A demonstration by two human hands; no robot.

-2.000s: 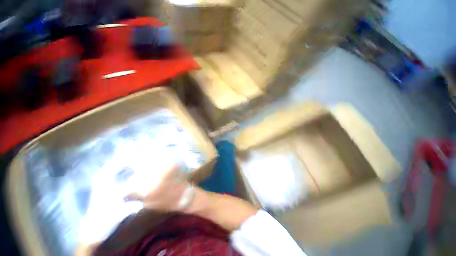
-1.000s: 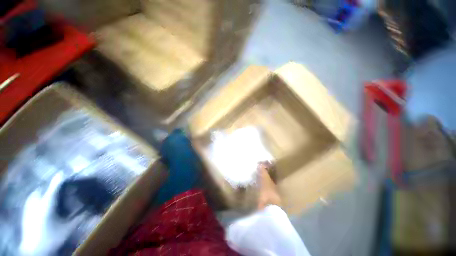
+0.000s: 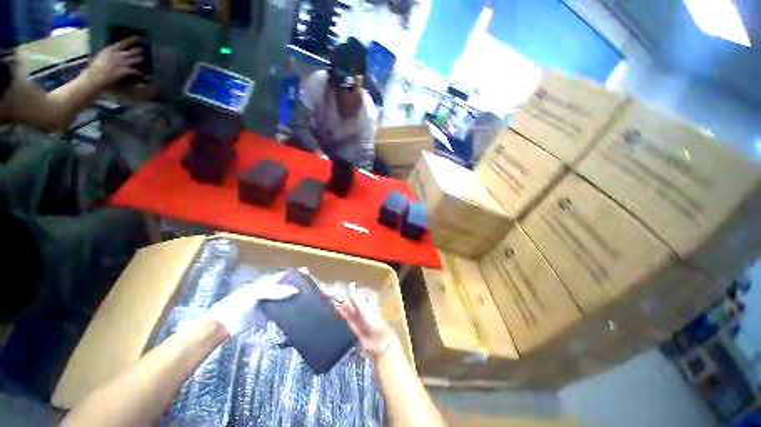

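Note:
A black housing (image 3: 310, 324) is held tilted above the open carton (image 3: 125, 321) in front of me. My left hand (image 3: 250, 304), in a white glove, grips its upper left end. My right hand (image 3: 360, 318), which looks mostly bare, is at its upper right side with the fingers raised; the palm seems to touch the housing. Clear bubble bags (image 3: 267, 388) fill the carton under both hands in tight rows.
A red table (image 3: 242, 218) behind the carton holds several dark housings (image 3: 264, 182) and a bluish pair (image 3: 404, 215). A coworker's arm (image 3: 62, 96) is at left by a blue screen (image 3: 219, 88). A seated person (image 3: 338, 113) is across. Stacked cartons (image 3: 584, 242) stand at right.
The view has swung up and left from the lower right carton. My right hand has left the white bag there. Both hands now hold a black housing over the near carton.

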